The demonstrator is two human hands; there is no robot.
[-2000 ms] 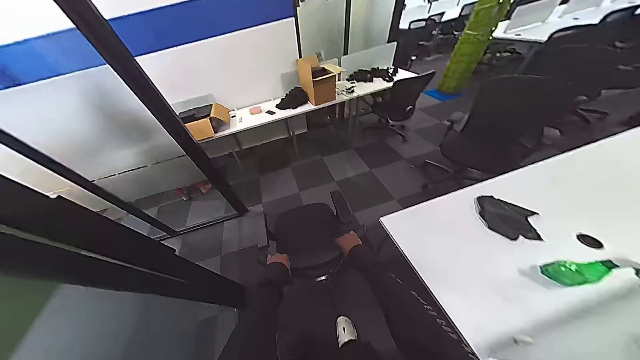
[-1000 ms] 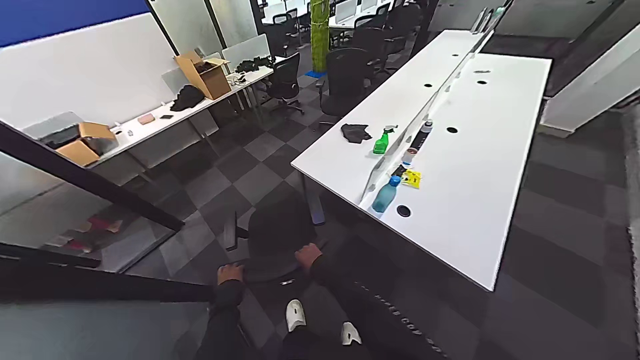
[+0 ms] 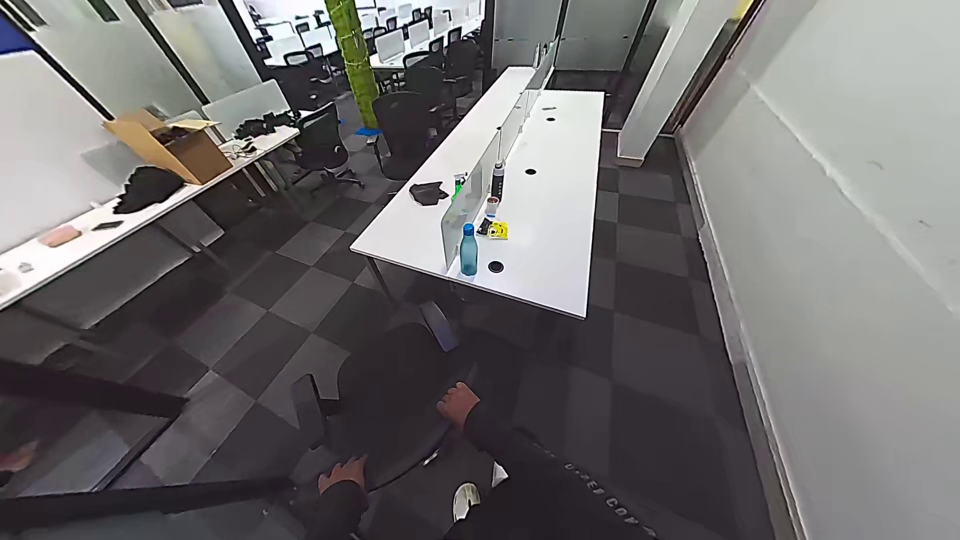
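Observation:
A black office chair [image 3: 394,390] with two armrests stands in front of me, at the bottom middle of the head view. My left hand [image 3: 343,474] grips the near left edge of its backrest. The near right edge of that backrest is in my right hand [image 3: 457,405]. The fingers of both hands are partly hidden where they curl over the chair. Its base and wheels cannot be seen.
Ahead stands a long white desk [image 3: 551,277] with a divider [image 3: 463,214], a blue bottle [image 3: 469,251] and a yellow packet [image 3: 498,230]. A white wall [image 3: 840,225] runs along the right. Glass framing is at lower left; a side desk holds a cardboard box [image 3: 176,150].
The view has swung far to the right, bringing in the desk's near end and the right wall. Both hands have stayed on the chair, which has turned and moved along with me.

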